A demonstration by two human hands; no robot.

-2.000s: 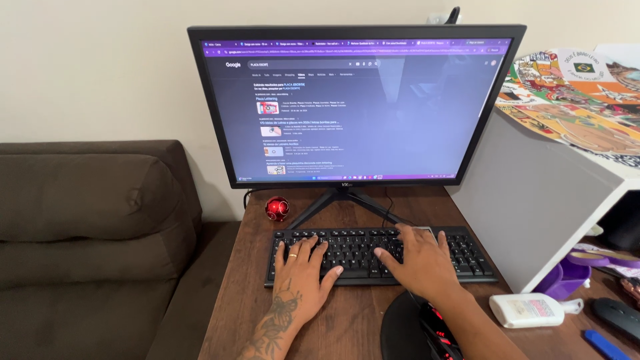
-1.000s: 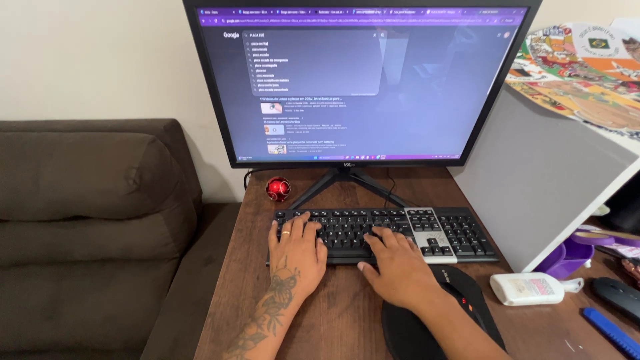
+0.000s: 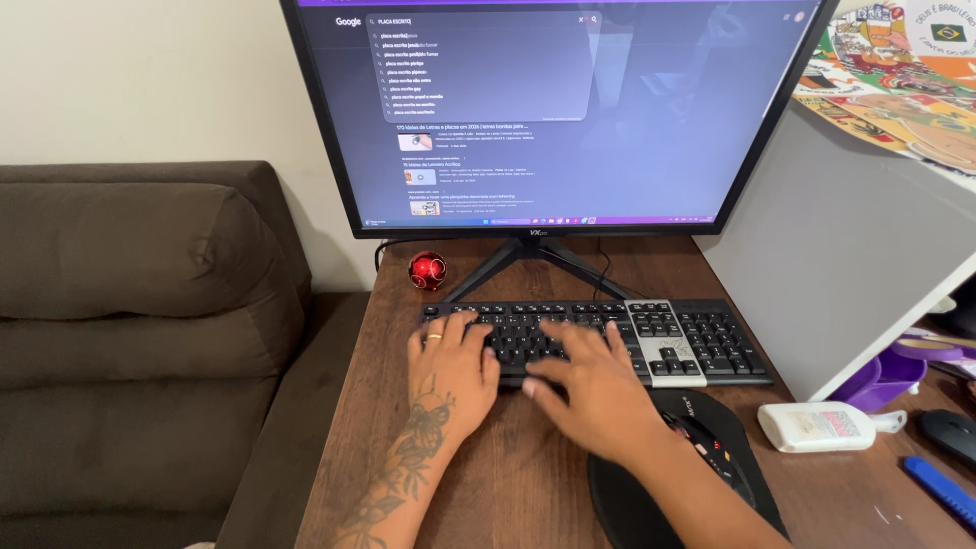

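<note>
My left hand [image 3: 455, 370], with a ring and a tattooed forearm, rests its spread fingers on the left keys of a black keyboard [image 3: 521, 328]. Over the middle and right letter keys is my right hand [image 3: 591, 381], slightly blurred, fingers apart and holding nothing. Behind the keyboard stands a VXpro monitor [image 3: 488, 152] showing a search page with a dropdown of suggestions. Under my right forearm lies a computer mouse [image 3: 713, 450] on a black mouse pad [image 3: 618, 488], partly covered by the arm.
A red Christmas bauble [image 3: 427, 271] sits left of the monitor stand. At the right are a white glue-like bottle [image 3: 816, 427], a blue utility knife [image 3: 942, 488], another black mouse [image 3: 949, 435], a purple holder [image 3: 884, 377] and a grey panel [image 3: 831, 252]. A brown sofa [image 3: 137, 343] adjoins the desk.
My right hand has moved left from the keyboard's right part to the letter keys. A suggestion list has appeared on the screen, and its entries have changed. The view has tilted down.
</note>
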